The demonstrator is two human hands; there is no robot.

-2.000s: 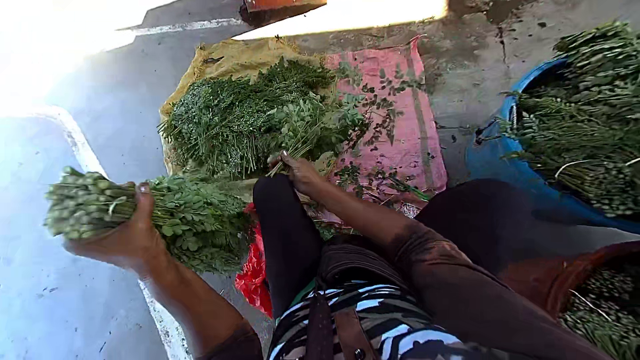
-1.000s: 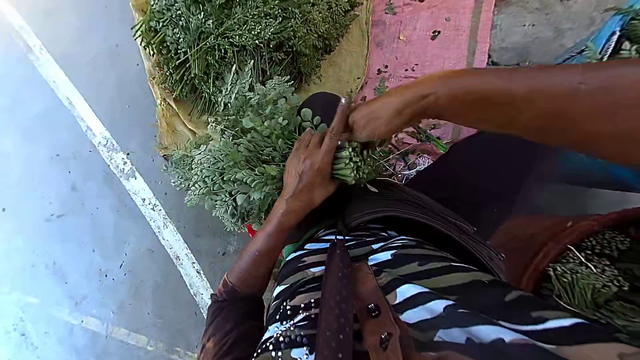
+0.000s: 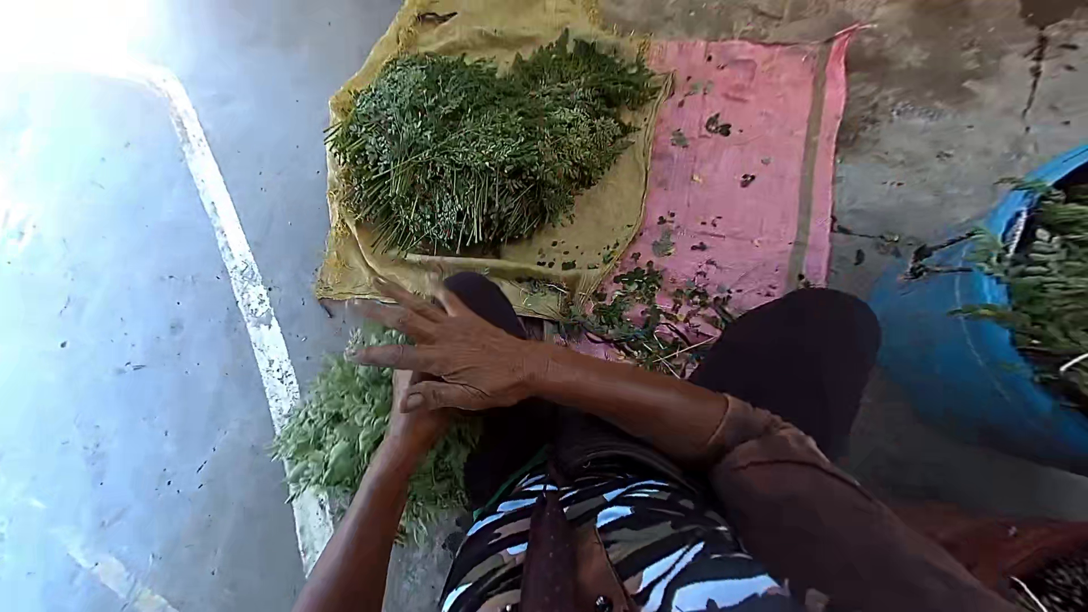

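My left hand [image 3: 416, 416] is closed around a bunch of leafy green stems [image 3: 340, 425], low at the left of my knees; the stem end is hidden behind my other hand. My right hand [image 3: 459, 353] crosses over it, fingers spread and slightly blurred, with nothing visible in the grasp. Past my knees a large heap of leafy stems [image 3: 484, 153] lies on a yellow woven sack [image 3: 595, 221]. Loose leaves and sprigs [image 3: 646, 314] are scattered at the near edge of a pink woven sack [image 3: 731, 187].
A blue plastic barrel [image 3: 926, 331] with leafy bundles [image 3: 1054, 280] in it stands at the right. The rim of a reddish container [image 3: 1003, 544] shows at lower right. A white painted line [image 3: 242, 263] runs over the concrete floor [image 3: 127, 297] at the left.
My right hand, about a second ago at the stem end of the bunch in my lap, has moved left over my left hand and spread its fingers. The bunch now sits farther left.
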